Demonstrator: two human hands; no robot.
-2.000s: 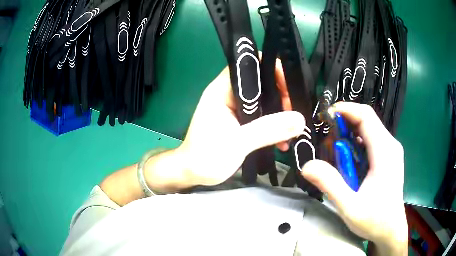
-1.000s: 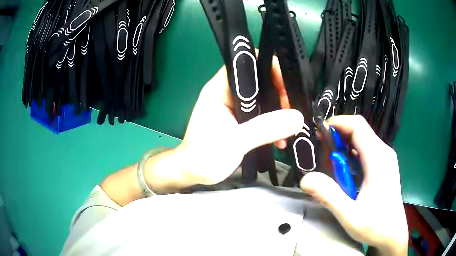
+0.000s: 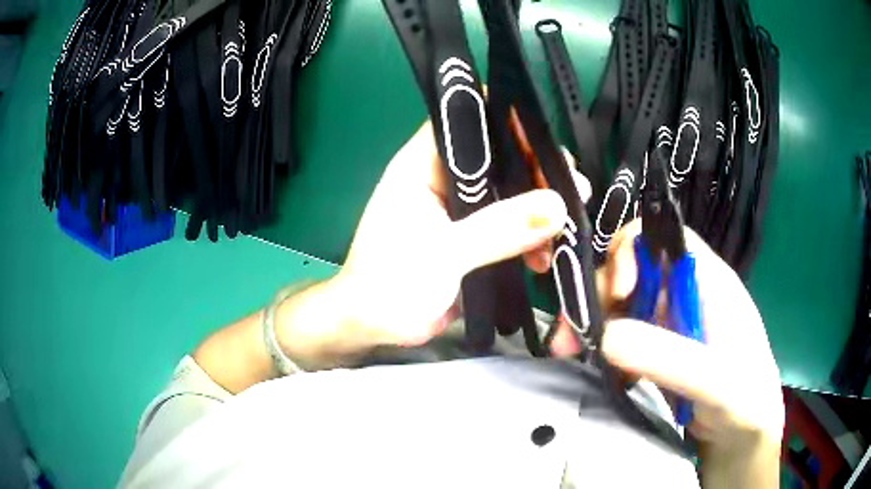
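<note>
My left hand (image 3: 420, 248), bare, holds several long black straps (image 3: 465, 134) between thumb and fingers, in front of the pale smock. One strap shows a white oval outline with arcs above the thumb. Another strap (image 3: 571, 282) passes beside the left thumb tip and bends down towards my right hand. My right hand (image 3: 688, 334) holds nippers (image 3: 662, 205) with blue handles, their dark jaws pointing up and away from me. The right thumb is beside the bent strap; whether it pinches it is unclear.
A large heap of black straps (image 3: 191, 115) lies at the left above a blue box (image 3: 116, 227). A strap bundle (image 3: 707, 105) lies at centre right, behind the nippers. More straps (image 3: 855, 296) are at the far right edge. A red object (image 3: 807, 439) is low at the right.
The nippers have turned upright with their jaws away from the held straps. The right strap has tilted and curves lower down. A loop-ended strap between the left hand and the bundle is now more exposed.
</note>
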